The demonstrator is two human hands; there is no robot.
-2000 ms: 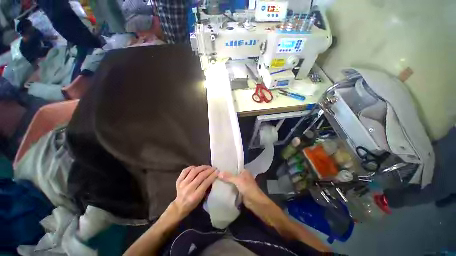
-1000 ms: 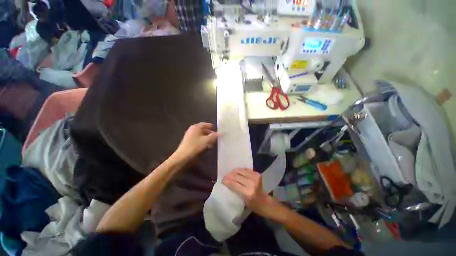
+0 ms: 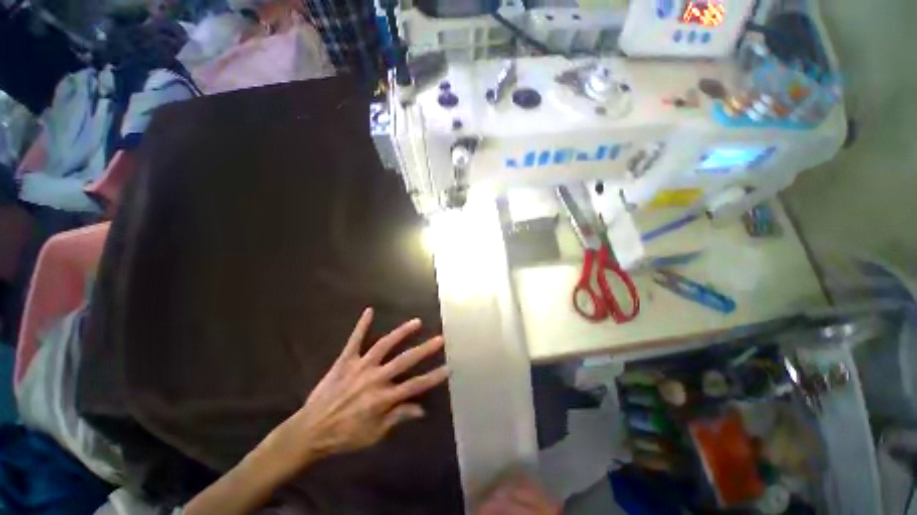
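Note:
A large dark brown fabric panel (image 3: 251, 262) spreads left of the sewing machine (image 3: 563, 131). A long pale band (image 3: 490, 372) runs from under the brightly lit needle area down along the panel's right edge. My left hand (image 3: 372, 392) lies flat on the brown panel with fingers spread, its fingertips at the band's left edge. My right hand (image 3: 515, 497) is blurred and cut off by the bottom edge of the picture; it is on the lower part of the band, and its fingers are not clear.
Red-handled scissors (image 3: 605, 287) and blue snips (image 3: 696, 292) lie on the table right of the needle. A basket with an orange packet (image 3: 726, 458) and spools is at the lower right. A pink basket (image 3: 60, 272) and heaped cloth (image 3: 90, 131) are at the left.
The view has moved closer to the machine. My left hand has gone from partly curled beside the band to spread flat on the panel. My right hand is now lower in the picture.

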